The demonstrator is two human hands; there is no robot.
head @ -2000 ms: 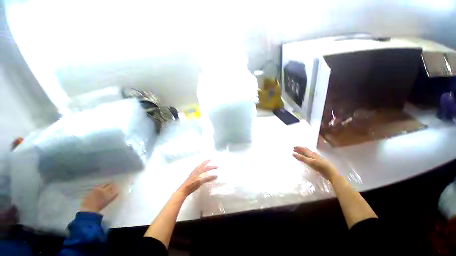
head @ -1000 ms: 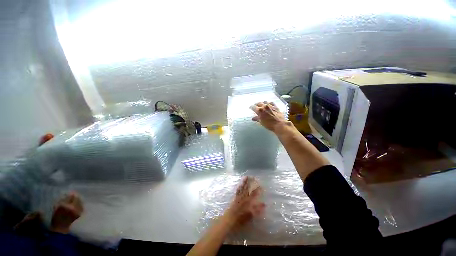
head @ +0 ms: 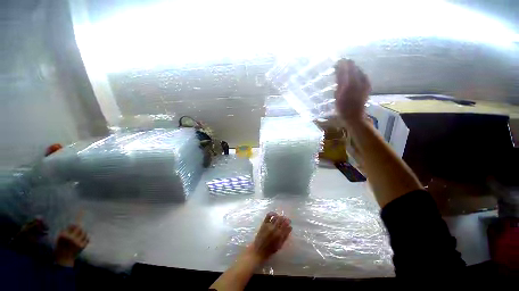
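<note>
My right hand [head: 351, 91] is raised above and right of the tall tray stack [head: 289, 156], shut on the right edge of a clear compartment tray [head: 310, 85]. The tray is tilted in the air, and its grid of pockets is partly lost in glare. My left hand [head: 273, 233] is low at the table's front, over the left part of a flat, crinkled clear film pile [head: 336, 233]. Its fingers are curled and blurred, so I cannot tell whether it pinches the film.
Long tray stacks [head: 136, 165] stand left, beside a dark cable bundle [head: 209, 139]. A low tray stack [head: 230, 176] and small yellow object [head: 244, 150] sit centre-left. A phone [head: 350, 171], yellow basket or bag [head: 334, 149] and open carton [head: 455, 142] are right. A co-worker's hands [head: 72, 241] show lower left.
My right hand has risen from the top of the tall stack, up and to the right, with a tray now in it. My left hand has moved slightly down over the film.
</note>
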